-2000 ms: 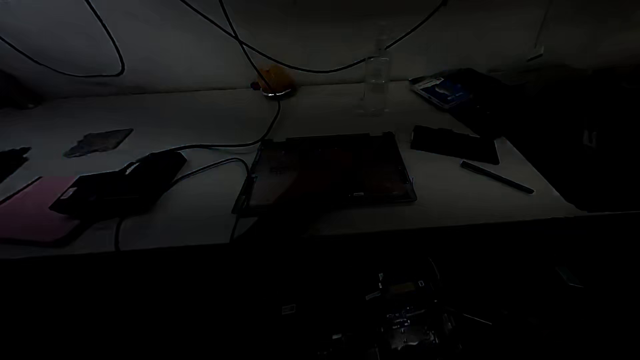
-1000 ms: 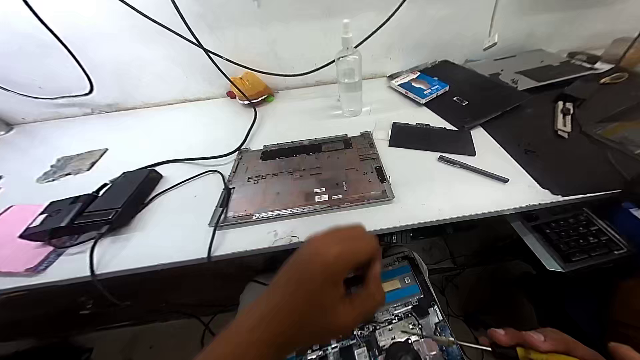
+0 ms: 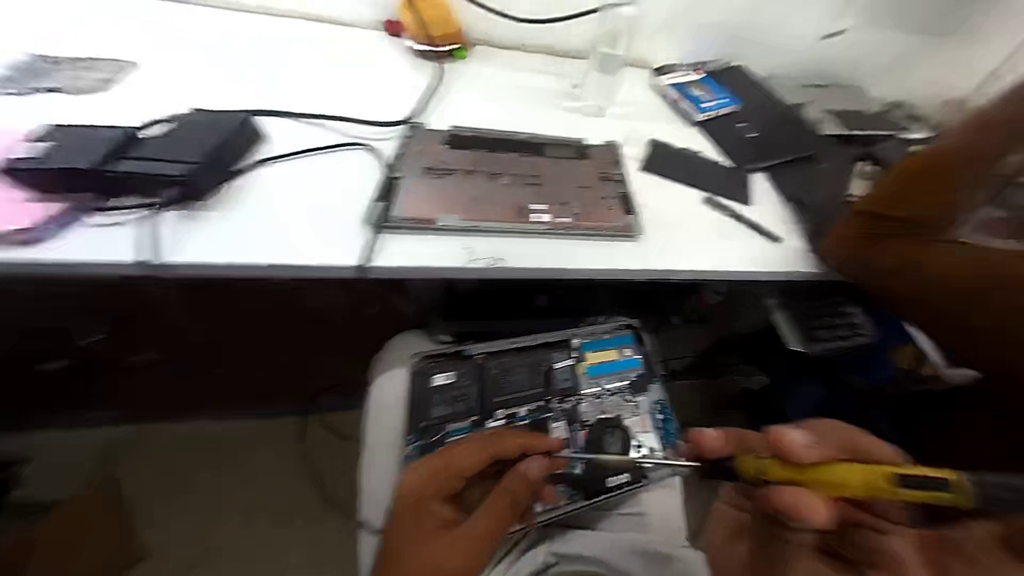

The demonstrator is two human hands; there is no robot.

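Note:
Below the table edge lies an opened laptop base (image 3: 524, 384), its battery, fan and circuit board exposed. My right hand (image 3: 808, 480) grips a screwdriver (image 3: 848, 478) with a yellow handle, its metal shaft pointing left over the fan. My left hand (image 3: 488, 488) is over the laptop's lower part, thumb and forefinger pinched at the tip of the shaft; blur hides whether a screw is between them. On the white table, a laptop bottom cover (image 3: 512, 184) lies with its inner side up.
Black power adapters (image 3: 180, 152) with cables sit on the table (image 3: 304, 232) at left. A clear bottle (image 3: 604, 68), blue box (image 3: 704, 96), black panel (image 3: 696, 170) and pen (image 3: 742, 218) are toward the right. Another person's arm (image 3: 920, 216) reaches in at far right.
The first frame is very dark. Since one second ago, my left hand has opened out low over the laptop and met the screwdriver's tip. Another person's arm has appeared at right.

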